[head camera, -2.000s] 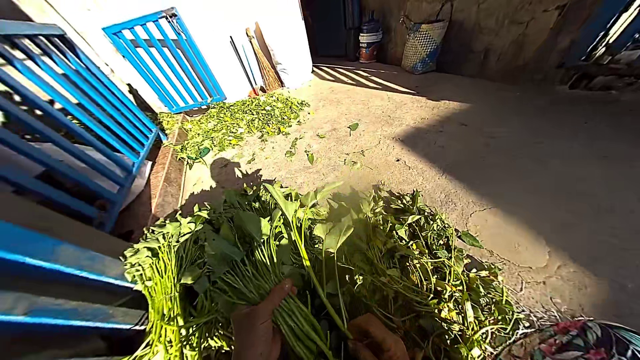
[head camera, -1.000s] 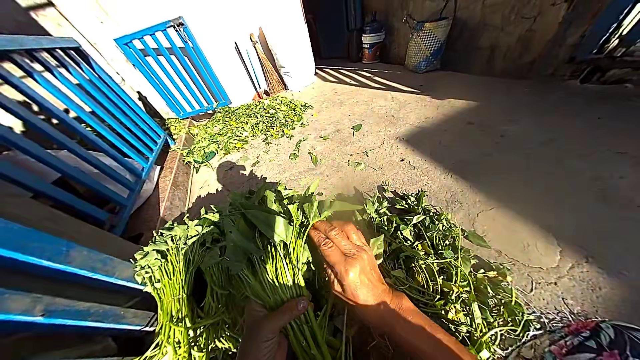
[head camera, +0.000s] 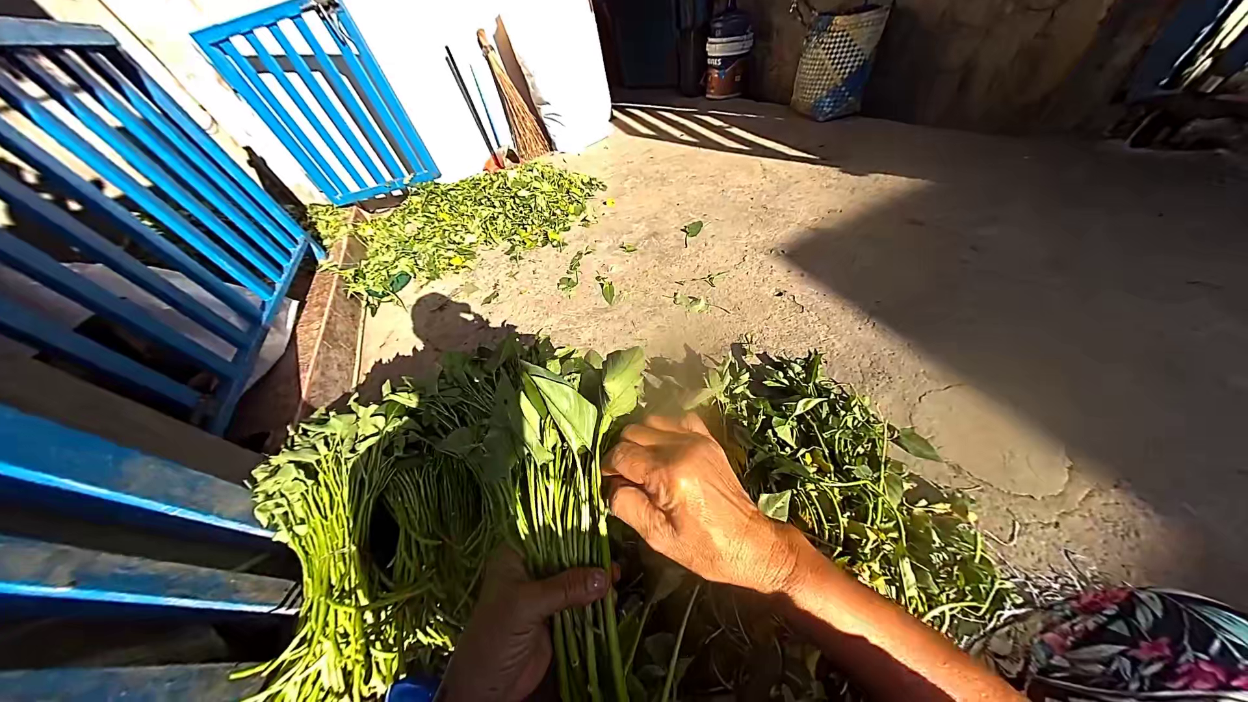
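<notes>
My left hand (head camera: 531, 614), in shadow at the bottom middle, grips a bundle of leafy green stems (head camera: 561, 507) held upright, its thumb across the stems. My right hand (head camera: 682, 487) is at the upper right side of that bundle, fingers bent against the leaves and stems; whether it pinches one is hidden. More bunches of stemmed greens (head camera: 331, 556) stand side by side to the left. On the right, a loose heap of greens (head camera: 838, 458) with some yellowed leaves lies on the ground.
Blue metal railings (head camera: 127, 205) run along the left, and a blue gate (head camera: 322, 97) leans by the white wall. Scattered leaves (head camera: 468, 224) cover the ground near a broom (head camera: 517, 102). A bucket (head camera: 728, 58) and woven basket (head camera: 838, 63) stand behind. Floral fabric (head camera: 1141, 643) is at lower right.
My right hand was low beside the stems two seconds ago, then rose to the leaves, where it remains with its fingers now more bent. My left hand keeps hold of the bundle.
</notes>
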